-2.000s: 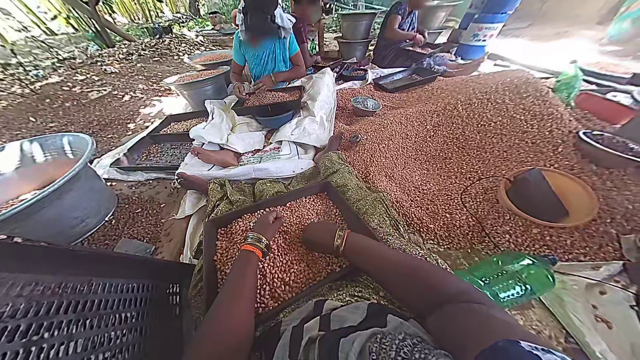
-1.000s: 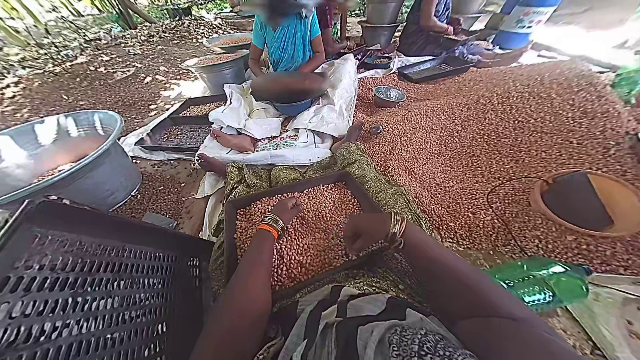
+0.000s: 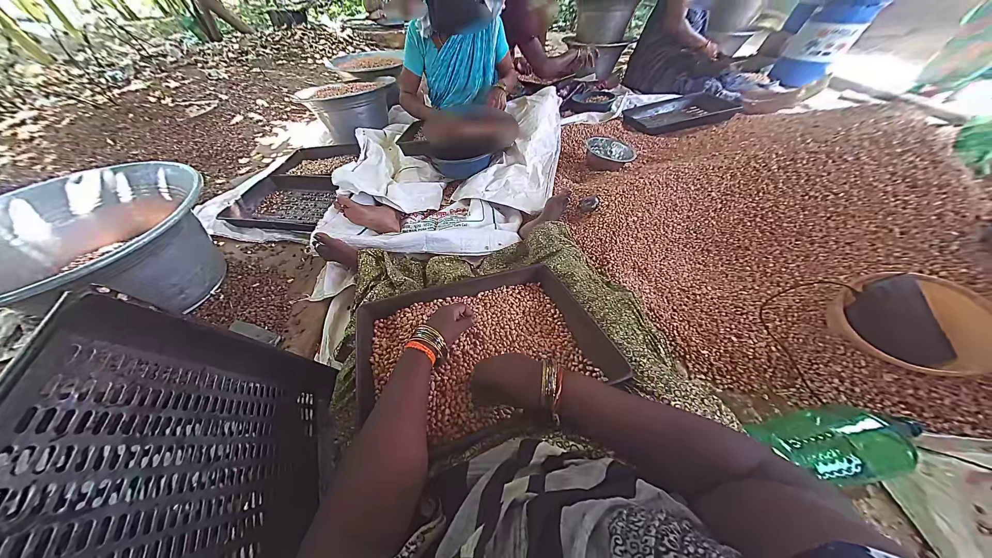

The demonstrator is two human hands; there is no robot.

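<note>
A dark rectangular tray [image 3: 496,284] rests on my lap over patterned green cloth, filled with small reddish-brown nuts or seeds [image 3: 511,318]. My left hand [image 3: 451,321], with bangles and an orange band at the wrist, is over the upper middle of the tray, its fingers curled; whether it holds any pieces cannot be seen. Nearer to me, my right hand [image 3: 508,381] is turned down into the pile at the tray's centre, its fingertips hidden. The two hands are apart. Loose pieces lie around both of them.
A slotted black plastic crate [image 3: 155,434] and a large metal tub [image 3: 147,263] stand left. A big heap of the same pieces [image 3: 759,209] spreads right, with an orange basin [image 3: 961,310] and a green bottle [image 3: 845,446]. Across from me a person [image 3: 457,70] sits among trays and sacks.
My right hand has come down from the tray's right side towards its near middle. My left hand stays over the tray. The person opposite now holds a blurred dark round thing over the blue basin.
</note>
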